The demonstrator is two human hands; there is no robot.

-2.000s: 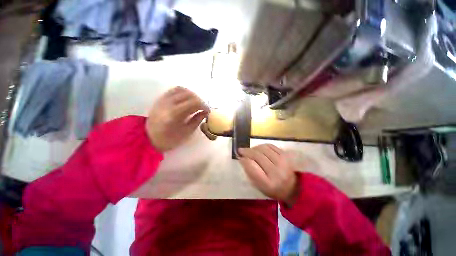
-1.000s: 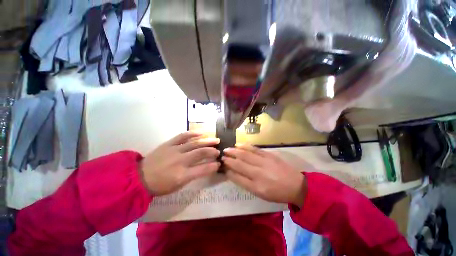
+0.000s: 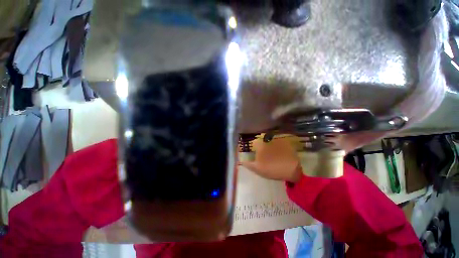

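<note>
The sewing machine head [image 3: 322, 60] fills the top middle and right. Its shiny mirror-like upright cover [image 3: 176, 126] stands close in front and hides the needle area and my left hand; only my left sleeve shows. My right hand [image 3: 276, 158] is partly visible right of the cover, below the thread tension assembly [image 3: 322, 123]. Its fingertips are hidden, so I cannot tell what it holds. The dark strip seen before is hidden. Grey strips [image 3: 22, 148] lie in a fanned stack at the left.
A loose strip pile [image 3: 50, 45] lies at the back left. A pale pink hank [image 3: 428, 85] hangs on the machine's right. Black-handled scissors [image 3: 358, 160] and green snips [image 3: 391, 166] lie at the right. The table ruler scale [image 3: 266, 210] runs along the front edge.
My view has moved closer to the machine, so the shiny cover now looks large and blocks my left hand and the dark strip. My right hand has moved towards the needle area.
</note>
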